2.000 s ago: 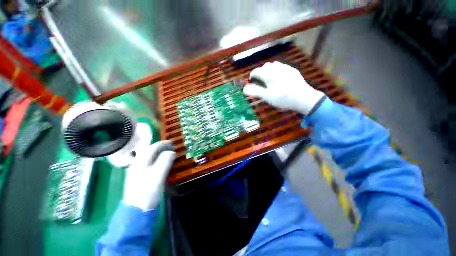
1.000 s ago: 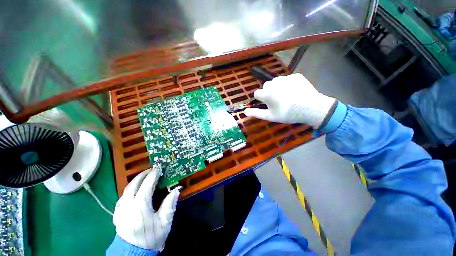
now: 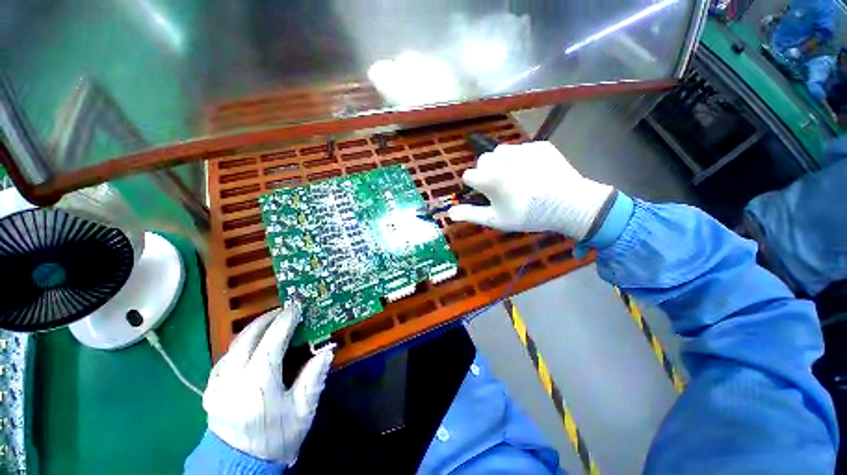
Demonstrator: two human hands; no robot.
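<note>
A green circuit board [image 3: 348, 246] lies flat on the orange-brown slotted grate [image 3: 243, 320], with pale connectors along its near edge. My left hand [image 3: 263, 382], in a white knit glove, holds the board's near left corner, fingertips on top and thumb at the edge. My right hand [image 3: 534, 190], in the same kind of glove, is shut on small cutters [image 3: 449, 203] with red on the handles. Their dark jaws are at the board's right edge. Most of the handles are hidden in my palm.
A clear shield [image 3: 306, 56] with a brown-red lower edge stands above the grate. A white fan [image 3: 139, 292] with black grille is at left. A black tool [image 3: 483, 142] lies behind my right hand. People in blue are at right.
Since the earliest frame, my left hand has moved from beside the fan onto the board's corner, and the cutters have come to the board's right edge. Since one second ago, little has moved.
</note>
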